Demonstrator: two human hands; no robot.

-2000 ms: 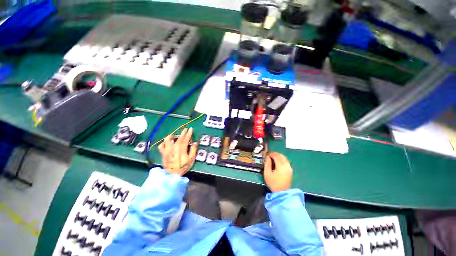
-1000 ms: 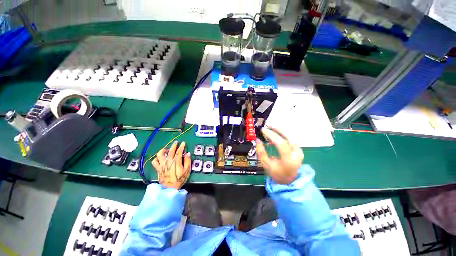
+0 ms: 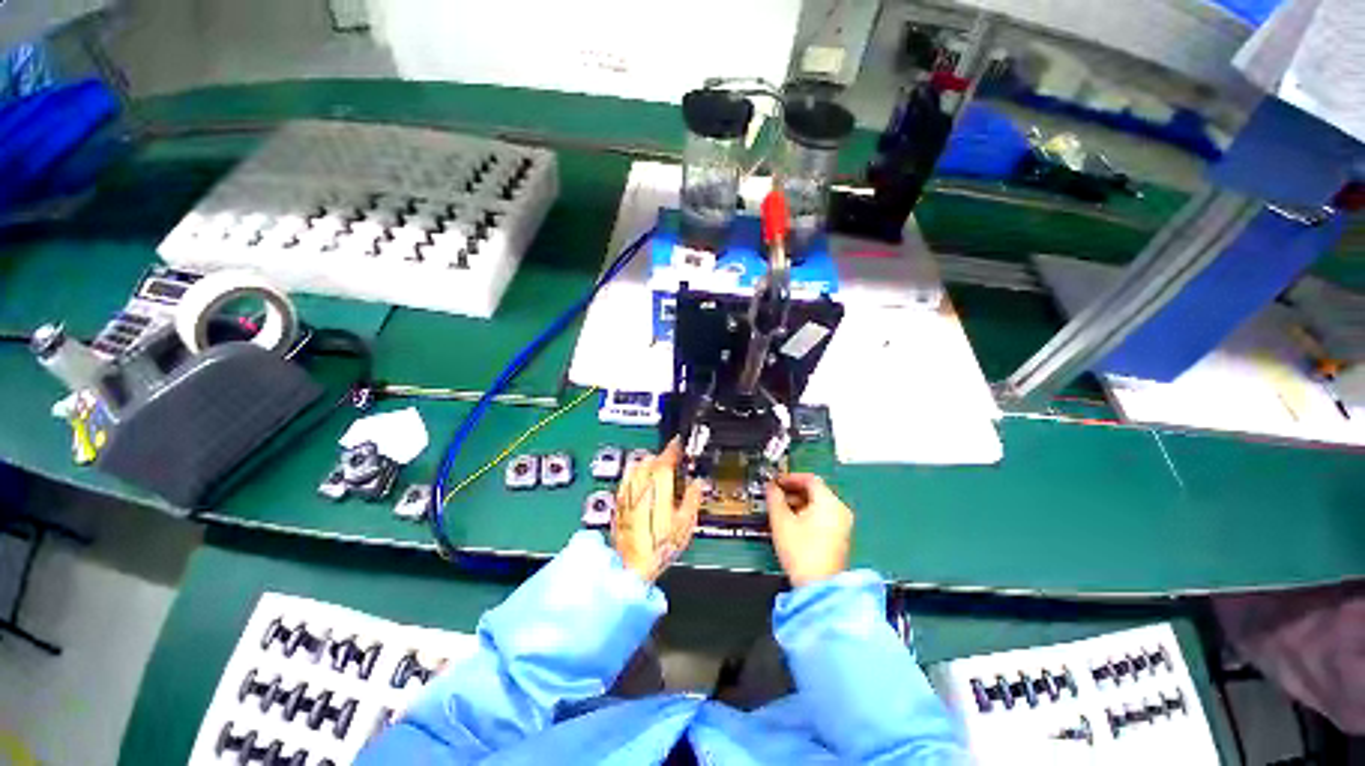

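The black clamp fixture (image 3: 758, 341) stands on the green bench in front of me. Its red-gripped handle (image 3: 774, 219) points upward. My left hand (image 3: 654, 516) is at the left side of the brown-gold base plate (image 3: 732, 506), fingertips over its edge. My right hand (image 3: 810, 527) is at the plate's right side, thumb and fingers close together. I cannot tell whether either hand holds a small part; the fingertips hide it. Square grey-black parts (image 3: 557, 470) lie left of the fixture, some partly behind my left hand.
A small white digital display (image 3: 630, 406) and blue hose (image 3: 517, 368) lie left of the fixture. A tape dispenser (image 3: 210, 419) and thick foam tray (image 3: 359, 217) are further left. Clear canisters (image 3: 716, 183) stand behind. Flat foam trays with dark modules (image 3: 304, 699) flank my lap.
The red handle has swung from low at the front to upright. My left hand has moved right to the base plate, uncovering square parts. My right hand has come down from the handle to the plate.
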